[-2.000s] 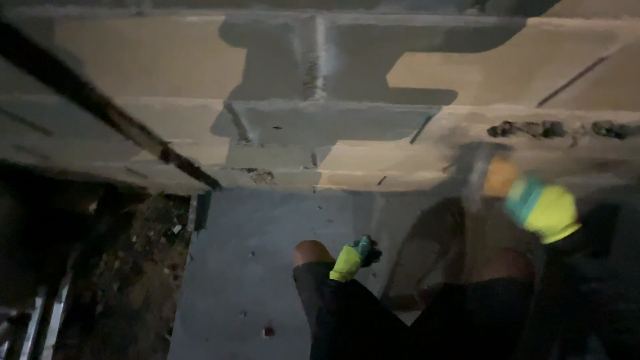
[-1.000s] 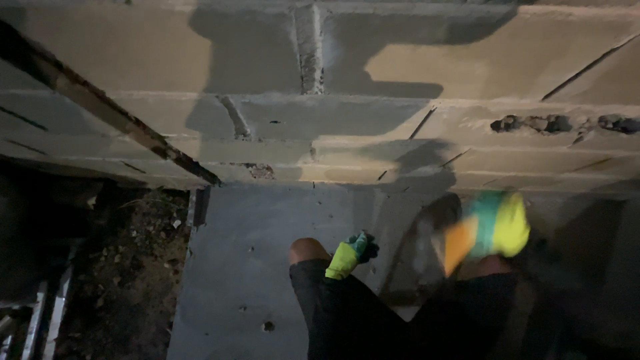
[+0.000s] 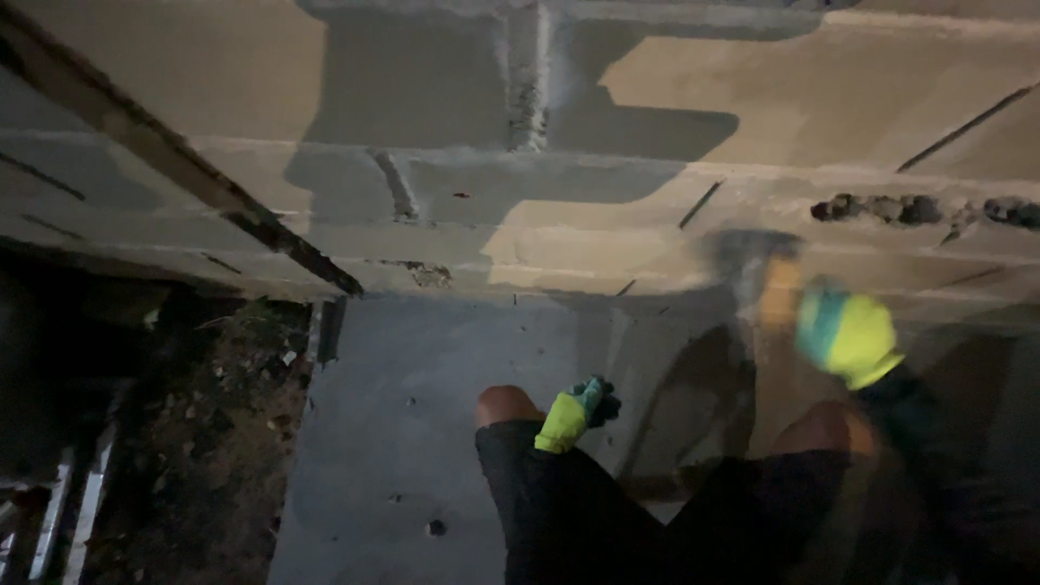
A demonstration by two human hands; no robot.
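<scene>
My right hand, in a yellow and teal work glove, is blurred and closed around a tool with an orange part. A grey, blade-like end reaches left from it near the block wall; the blur hides the exact kind of tool. My left hand, gloved alike, rests by my bent knee above the grey floor slab. Its fingers look curled, and whether they hold anything cannot be told.
A dark diagonal groove crosses the wall at left. Rough holes mark the wall at right. Dirt and rubble lie beyond the slab's left edge, near metal bars. Shadows cover much of the wall.
My right hand dropped toward my knee one second ago and is now raised toward the wall again, tool in hand. My left hand has stayed by the knee.
</scene>
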